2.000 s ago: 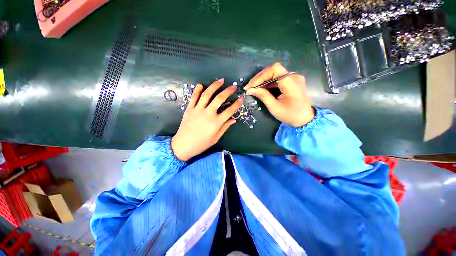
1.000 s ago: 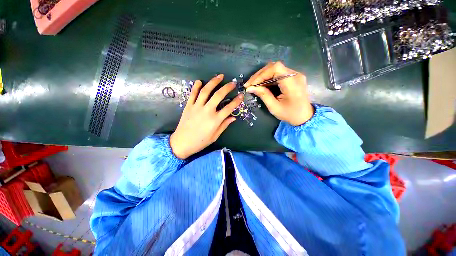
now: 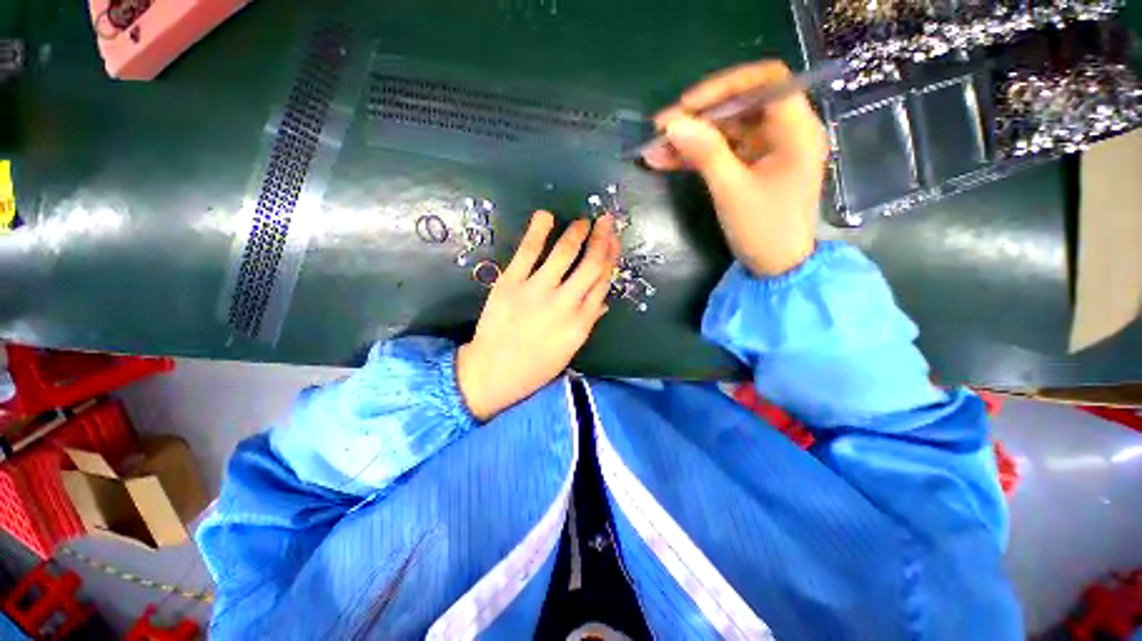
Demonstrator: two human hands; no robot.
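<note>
My right hand holds the tweezers like a pen, slightly blurred, near the right end of the upper pad strip. The tip points left and down; anything at it is too small to tell. My left hand lies palm down on the mat, fingers slightly spread, fingertips at a loose cluster of flex circuits. Its fingers cover part of the cluster. More flex circuits with ring ends lie left of my left fingers. Two clear strips with rows of dark pads, one upright and one lying across, lie on the mat.
A blister tray heaped with flex circuits is at upper right, with two empty-looking pockets. A cardboard sheet lies at far right. A pink tray is at upper left, a yellow item at the left edge. The bench edge runs before my body.
My right hand has moved up and right with the tweezers, away from the cluster. My left hand has shifted slightly right, uncovering a ring end and parts on its left.
</note>
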